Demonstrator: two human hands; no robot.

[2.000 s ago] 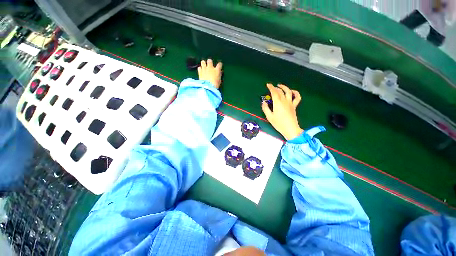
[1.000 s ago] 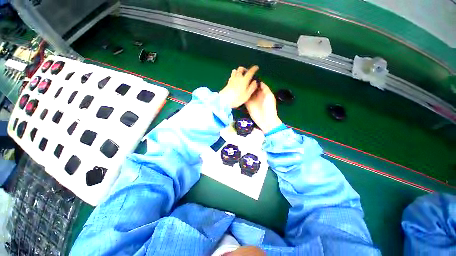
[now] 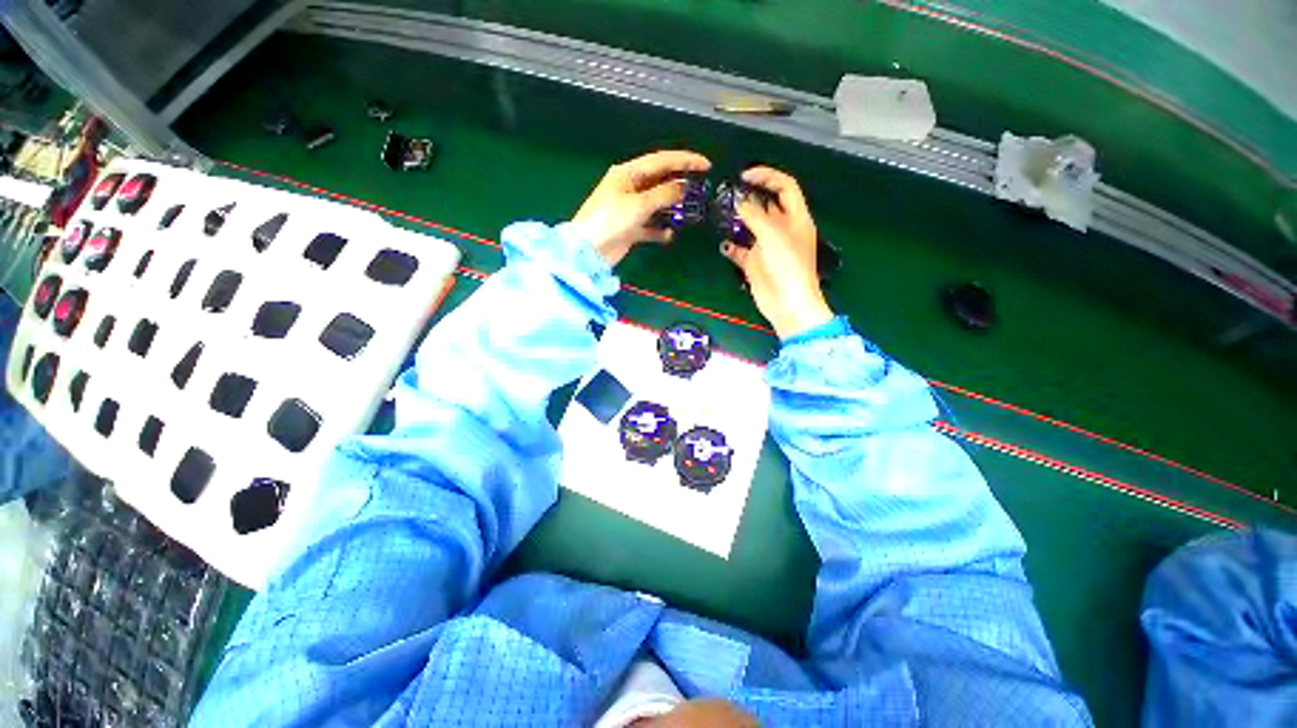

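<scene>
My left hand, bare, holds a black round smartwatch head between its fingers, over the dark green belt. My right hand, bare, holds another black smartwatch head close beside it. Both show purplish glints; my fingers cover part of each. Three round watch heads with lit purple and white displays lie on the white paper sheet: one at the top, one at the middle left and one at the lower right. A small dark-blue square lies at the paper's left side.
A white foam tray with dark units and red-faced round units is at left, over shiny clear trays. Loose black units lie on the belt. A metal rail carries a white block and clear holder. A blue sleeve shows lower right.
Both hands have moved slightly up and apart, and a dark watch head now shows in each. Two seconds ago the hands were wide apart over the belt. The view has shifted a little.
</scene>
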